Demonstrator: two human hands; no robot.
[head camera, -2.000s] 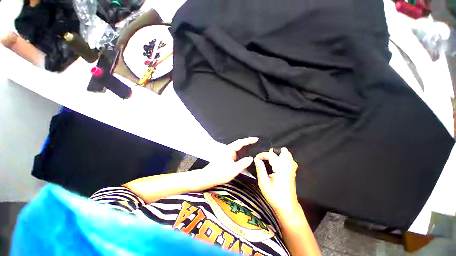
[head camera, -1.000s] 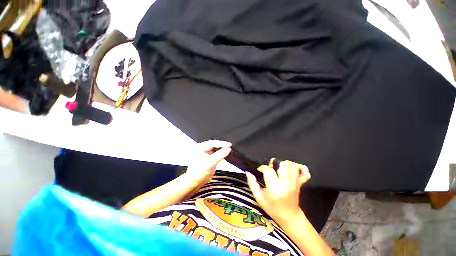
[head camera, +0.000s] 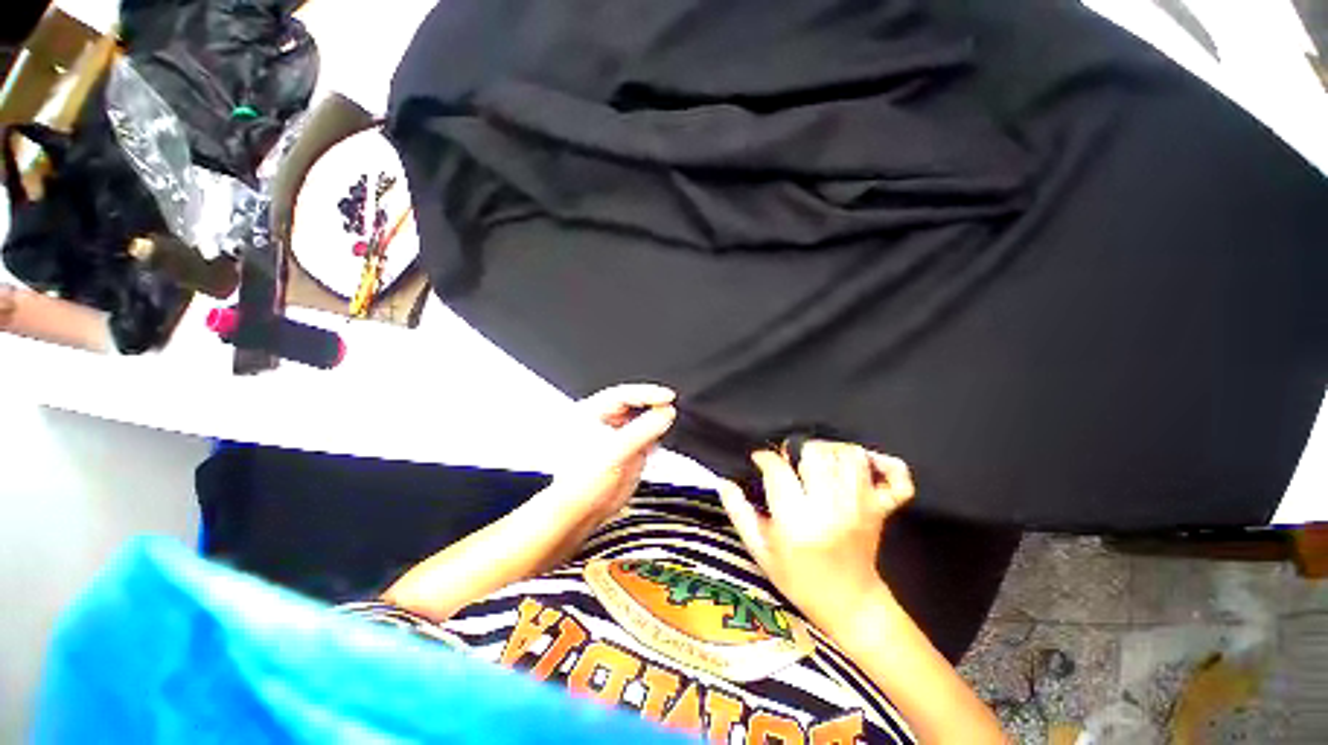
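Note:
A large black garment (head camera: 874, 320) covers most of the white table, with bunched folds across its middle and far part. My left hand (head camera: 619, 437) pinches the near edge of the garment between thumb and fingers. My right hand (head camera: 816, 502) is a short way to the right on the same edge, fingers bent and gripping the cloth. A dark band shows on a right-hand finger. A needle or thread is too thin to make out.
A white dish (head camera: 328, 218) with small dark pieces and a yellow-orange tool (head camera: 367, 277) lies left of the garment. Near it are a black thread cone (head camera: 299, 338), a crumpled clear plastic bag (head camera: 160, 146) and black bags (head camera: 219, 73). Dark cloth (head camera: 350, 510) hangs below the table edge.
My hands have moved from close together to apart along the garment's edge, the left hand now further left. The view has shifted, and the garment's near edge now lies straighter.

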